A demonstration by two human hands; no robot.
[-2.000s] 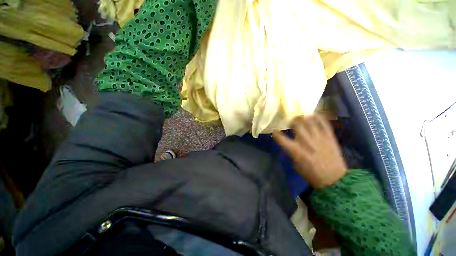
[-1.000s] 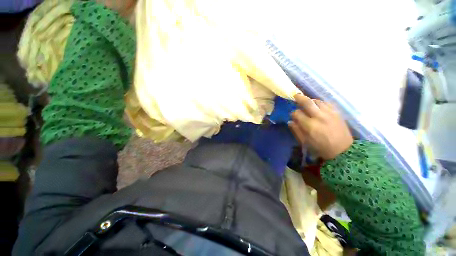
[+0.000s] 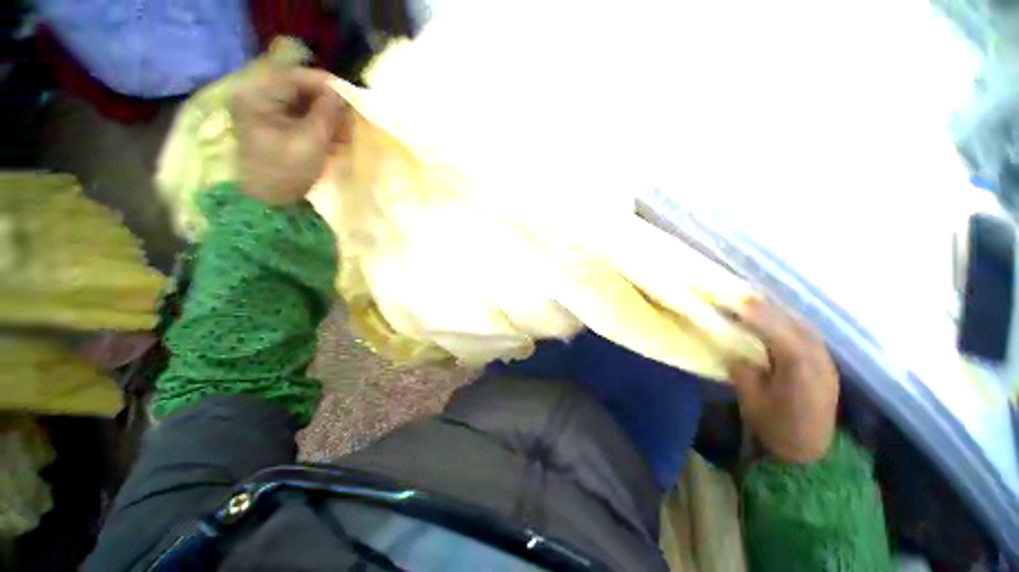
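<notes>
A large pale yellow fabric piece (image 3: 469,257) is stretched between my two hands, over my lap and the table's front edge. Its upper part looks white in the glare and merges with the table. My left hand (image 3: 288,132) grips it at the upper left. My right hand (image 3: 786,380) grips its other end at the right, beside the table edge. Both hands are slightly blurred.
The ruler edge of the table (image 3: 849,358) runs down to the right. A black mobile phone (image 3: 989,288) lies on the table at the far right. Stacked yellow bundles (image 3: 67,257) are at the left. A light blue item (image 3: 156,39) is at the upper left.
My left hand has come into view from the top edge, holding the cloth out to the left. My right hand has moved right and down with its end, and the cloth is now spread between them.
</notes>
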